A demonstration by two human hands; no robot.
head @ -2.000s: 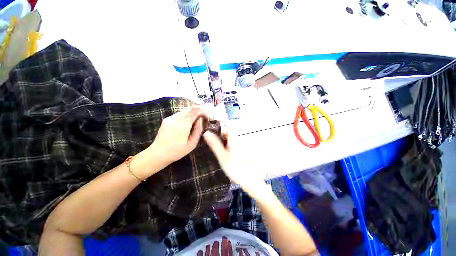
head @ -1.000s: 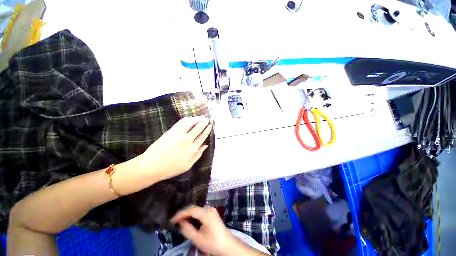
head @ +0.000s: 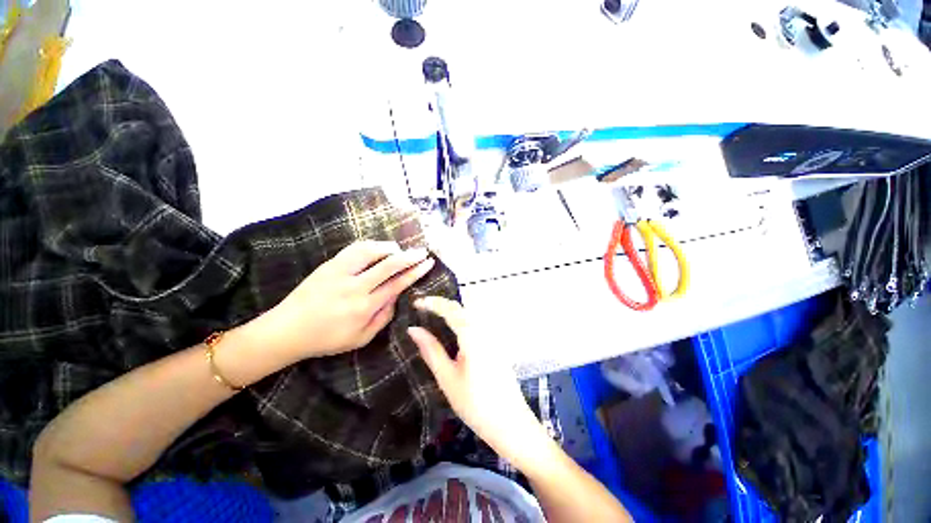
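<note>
The dark plaid garment [head: 296, 235] lies heaped at the left and runs across to the machine's needle area, its upper right corner by the presser foot [head: 441, 212]. My left hand [head: 352, 301] lies flat on the cloth just below the foot, fingers together and pointing right. My right hand [head: 459, 363] is at the cloth's right edge, thumb and forefinger apart on either side of a fold; whether they touch the cloth is hard to tell. The sewing machine head [head: 592, 61] is white with a blue stripe.
Scissors with red and yellow handles [head: 645, 268] lie right of the needle. A black control panel [head: 817, 150] is at the right, with black cords [head: 886, 240] hanging beyond it. Blue crates [head: 720, 358] with dark cloth stand below the table's front edge.
My right hand has come up from near the lap to the cloth's right edge. The cloth's lower right part is now bunched up and curved. My left hand has stayed nearly in place.
</note>
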